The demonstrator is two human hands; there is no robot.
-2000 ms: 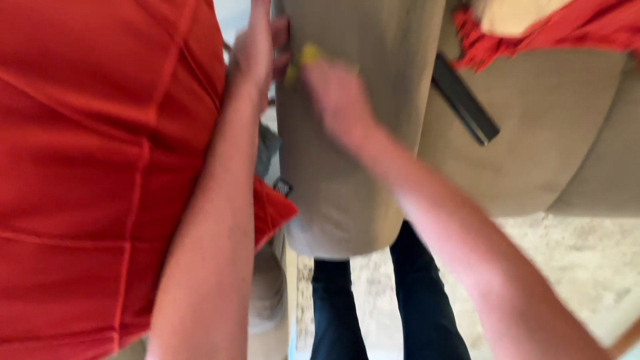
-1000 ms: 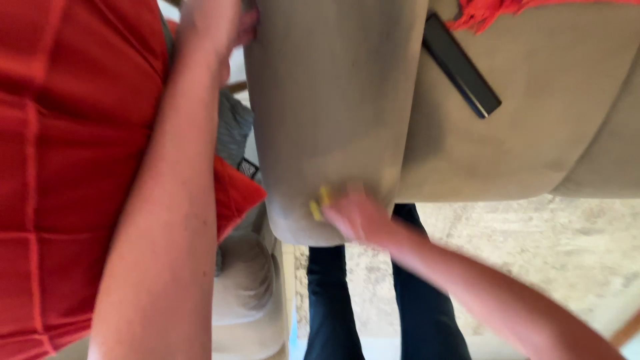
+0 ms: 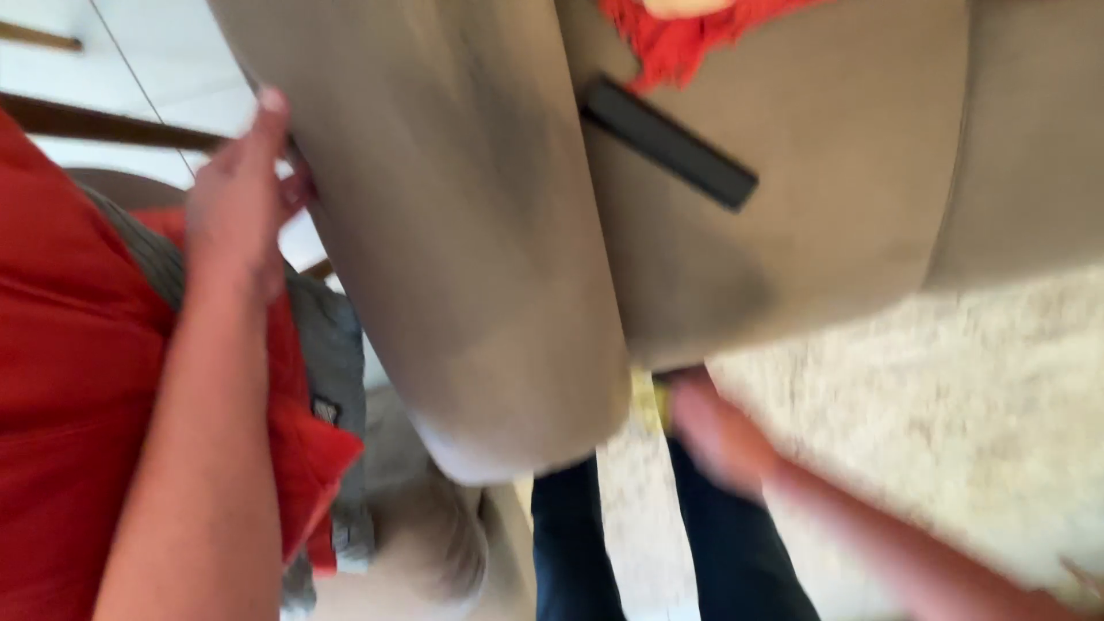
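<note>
A beige sofa armrest (image 3: 466, 241) runs down the middle of the view. Against its left side rests my left hand (image 3: 250, 181), fingers at the edge and partly hidden behind it. My right hand (image 3: 711, 427), blurred by motion, is just right of the armrest's rounded front end, holding a small yellow item (image 3: 660, 405) whose kind I cannot tell. A dark, long, narrow object (image 3: 668, 142), possibly a remote control, lies on the seat cushion (image 3: 828, 172) beside the armrest.
Red fabric (image 3: 78, 388) and a grey cloth (image 3: 323, 345) fill the left side. A red fringed textile (image 3: 681, 39) lies at the top of the seat. Wooden legs (image 3: 112, 121) stand over white tiles at upper left. A mottled rug (image 3: 906, 414) covers floor at the right.
My right hand went from the upper armrest down to its front end, and is now off its right side with the yellow item. My left hand remains at the left side. The view has shifted.
</note>
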